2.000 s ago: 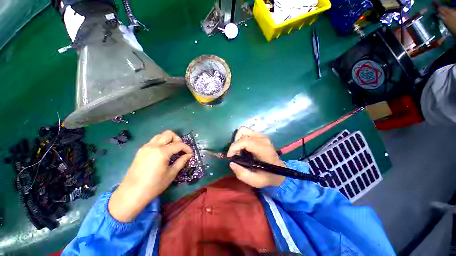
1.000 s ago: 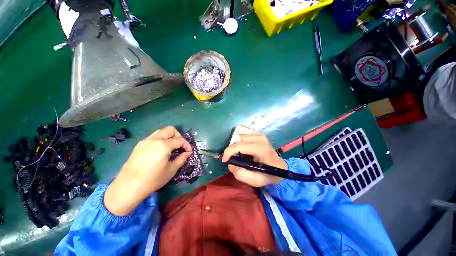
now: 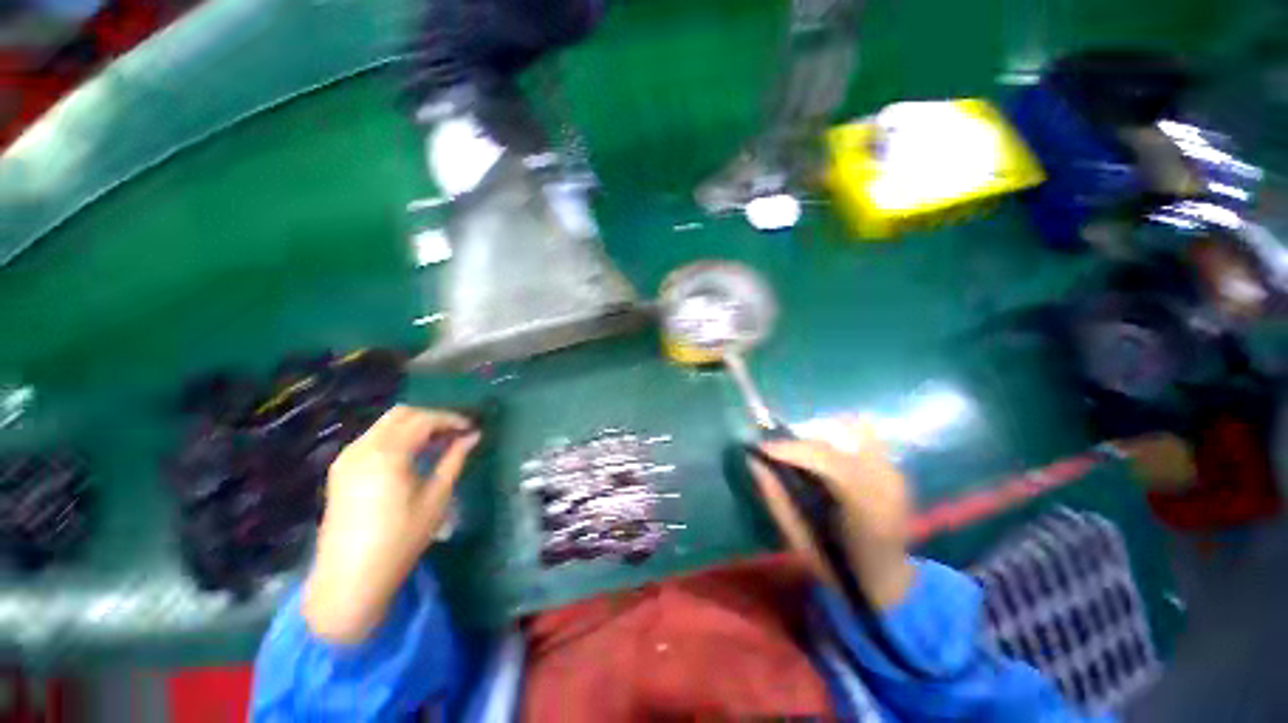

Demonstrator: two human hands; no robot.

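The picture is blurred. My right hand [image 3: 855, 509] grips the black handle of a soldering iron [image 3: 812, 502]. Its metal tip reaches the near rim of a round tan-and-yellow cup [image 3: 692, 346] with silvery bits inside. My left hand [image 3: 379, 516] is between the dark pile [image 3: 269, 480] and the silvery-purple speckled cluster [image 3: 600, 497], touching neither clearly. Its thumb and index fingertips are close together beside a dark smear; whether they pinch a small black component cannot be made out. The cluster lies uncovered on the green mat.
A grey translucent hood [image 3: 523, 276] stands behind my left hand. A yellow bin [image 3: 932, 170] with white contents is at the back right. A black fan [image 3: 1130, 346] is far right, a slotted tray [image 3: 1066, 607] lower right. A second dark pile [image 3: 43, 509] lies far left.
The view has shifted, so the bench appears lower and further right. My left hand has left the cluster towards the dark pile. The iron has swung from the cluster to the cup.
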